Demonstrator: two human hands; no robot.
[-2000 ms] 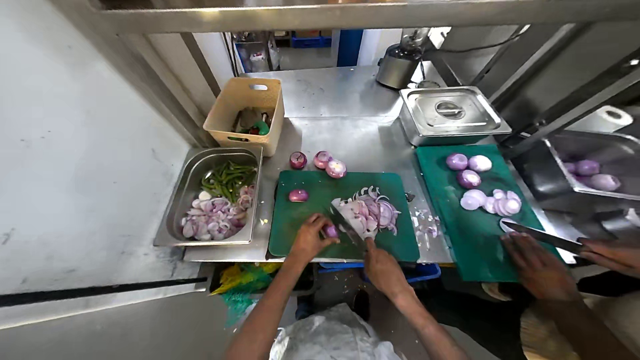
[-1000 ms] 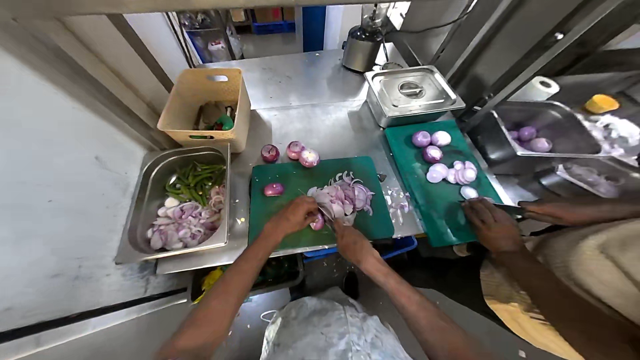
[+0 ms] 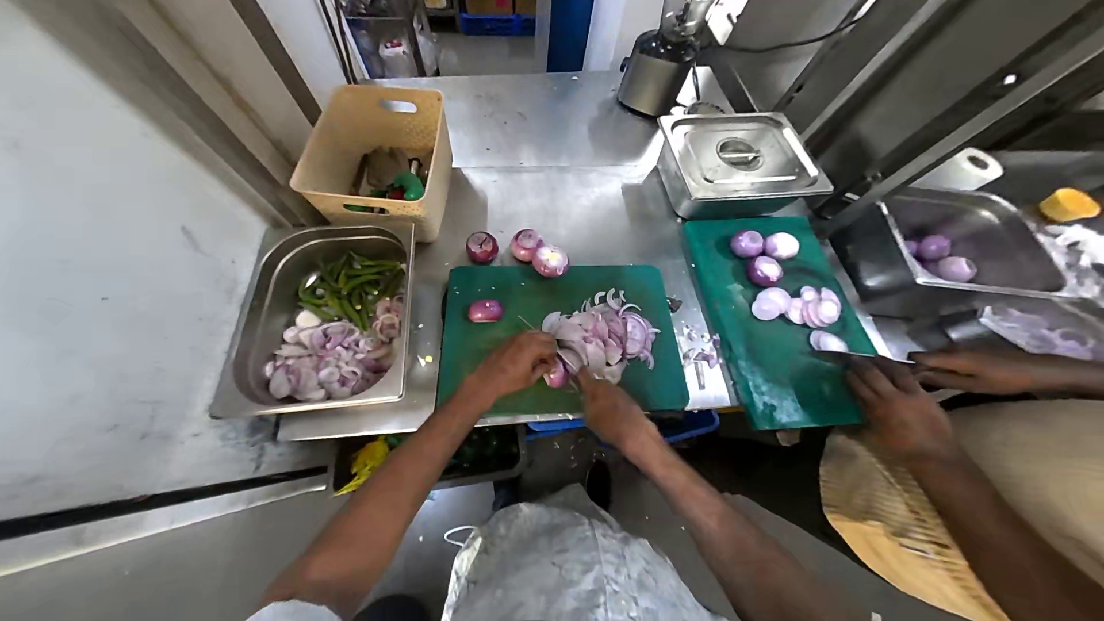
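Note:
My left hand holds a small piece of red onion near the front edge of a green cutting board. My right hand is closed on a kitchen knife, its handle mostly hidden in the fingers and its blade beside the onion piece. A heap of sliced red onion lies just beyond both hands. One peeled onion piece rests on the board's left side, and several red onions sit on the steel table behind the board.
At left, a steel pan holds sliced onion and green chillies, with a beige plastic basket behind. A lidded steel pan stands at back right. A co-worker's hand and knife are on the second green board, bearing onions.
The knife blade, lying over the slices two seconds ago, is now at the onion piece beside my left fingers. The co-worker's hands have stayed at their board. The view has shifted.

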